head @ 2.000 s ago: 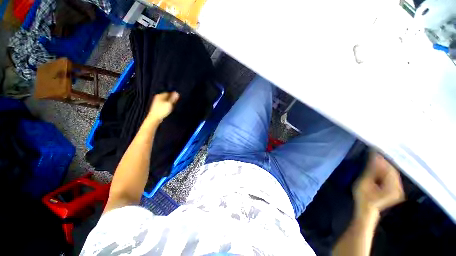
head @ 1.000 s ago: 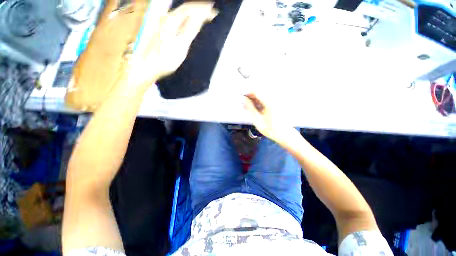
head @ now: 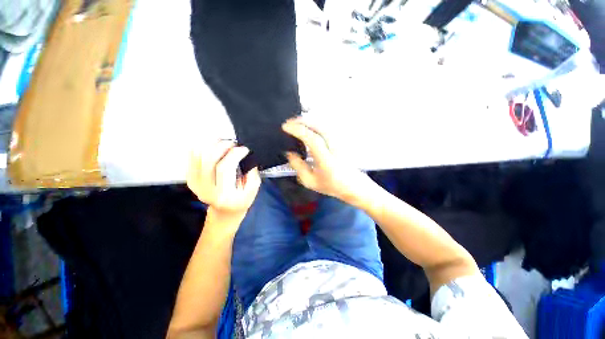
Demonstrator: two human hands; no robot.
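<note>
A long black fabric piece (head: 255,73) lies on the white table, its narrow near end at the table's front edge. My left hand (head: 222,177) pinches the left corner of that end between thumb and fingers. My right hand (head: 322,160) is at the right corner, with fabric between its thumb and curled fingers; the thumb is slightly blurred. The needle area (head: 378,34) of the sewing machine shows small metal parts and a blue tab beyond my hands. Its dark control panel (head: 544,43) is at the upper right.
A brown cardboard strip (head: 63,99) is taped at the left of the table (head: 424,126). Red-handled snips (head: 523,117) and a blue cord (head: 544,122) lie at the right end. Dark fabric (head: 133,258) hangs or lies left of my legs, and more black pieces (head: 557,225) are at the right.
The view has swung from the crate at the left to the table. The black piece now reaches the front edge. My hands, earlier apart, have come together at its near end and taken hold.
</note>
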